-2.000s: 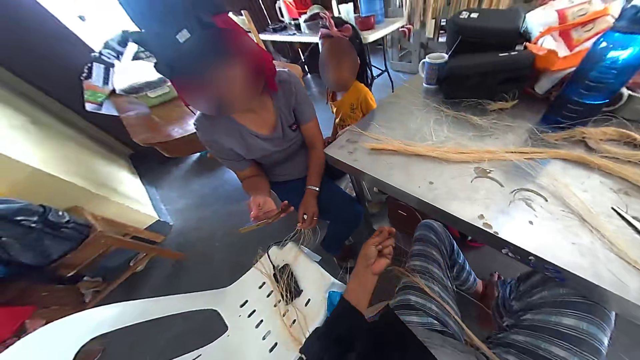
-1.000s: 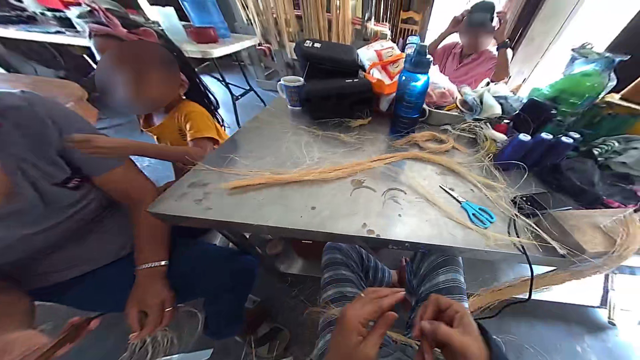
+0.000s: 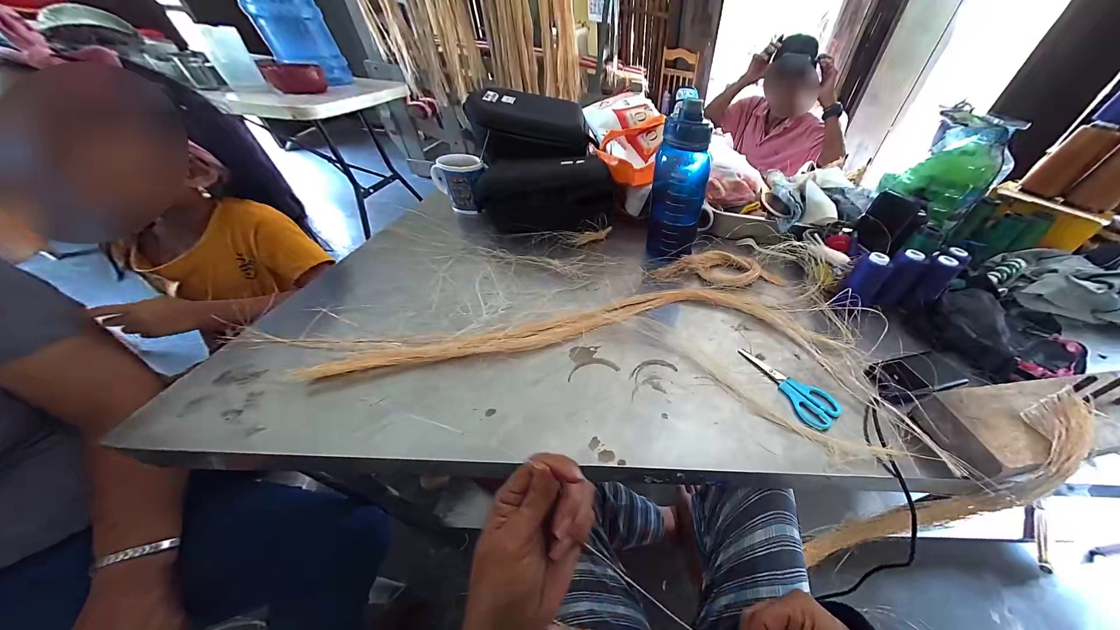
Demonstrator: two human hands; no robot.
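My left hand is raised at the table's near edge, its thumb and fingertips pinched on a thin pale fiber strand that trails down to the right over my striped trousers. My right hand is low at the bottom edge, mostly cut off; what its fingers do is hidden. On the metal table lies a long bundle of tan plant fiber, with a coiled fiber hank behind it. Scissors with blue handles lie right of the bundle, beside finer loose fibers.
A blue water bottle, a mug and black cases stand at the back. Thread cones are at the right, near a wooden block with fiber and a black cable. People sit at the left; another person is behind the table.
The view has swung right from the seated person beside me to the table. Since one second ago my hands have moved apart, the right one lower and further right.
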